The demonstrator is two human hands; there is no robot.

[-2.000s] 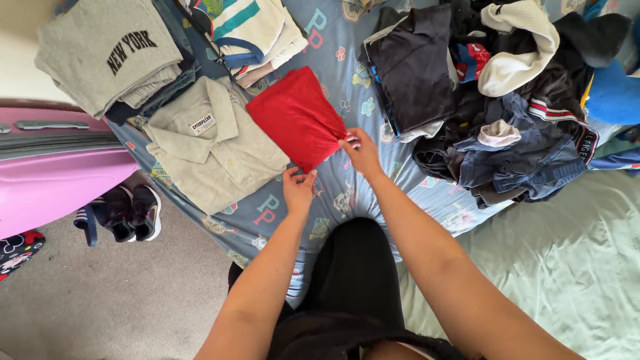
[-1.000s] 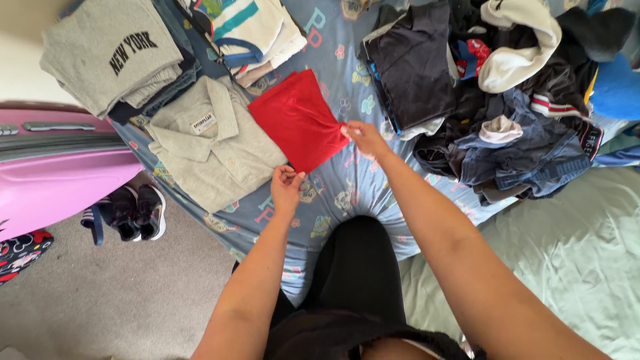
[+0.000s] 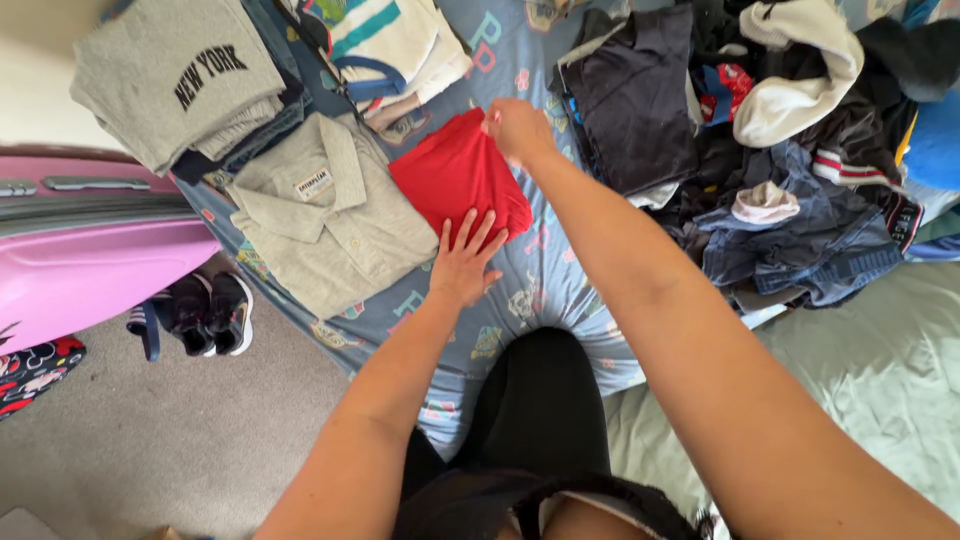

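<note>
A folded red cloth garment [image 3: 457,176] lies on the patterned blue bed sheet, its left corner against a folded light grey polo shirt [image 3: 330,217]. My left hand [image 3: 466,259] rests palm down with spread fingers on the garment's lower edge. At its upper right corner, my right hand [image 3: 517,131] has its fingers curled onto the red fabric, pinching the edge. The fingertips there are partly hidden. Above the polo sits a stack of folded clothes topped by a grey garment with dark lettering [image 3: 180,75]. Folded white clothes with a teal stripe [image 3: 390,45] lie above the red garment.
Right of my right hand is a pile of folded dark clothes [image 3: 634,97], beside a loose heap with a white sock [image 3: 806,75], denim [image 3: 802,225] and dark garments. A pink suitcase [image 3: 97,262] and black shoes [image 3: 214,315] stand on the carpet at left.
My right hand has moved from the red garment's right side up to its upper right corner. My left hand, earlier at the lower corner with bent fingers, now lies spread on the cloth.
</note>
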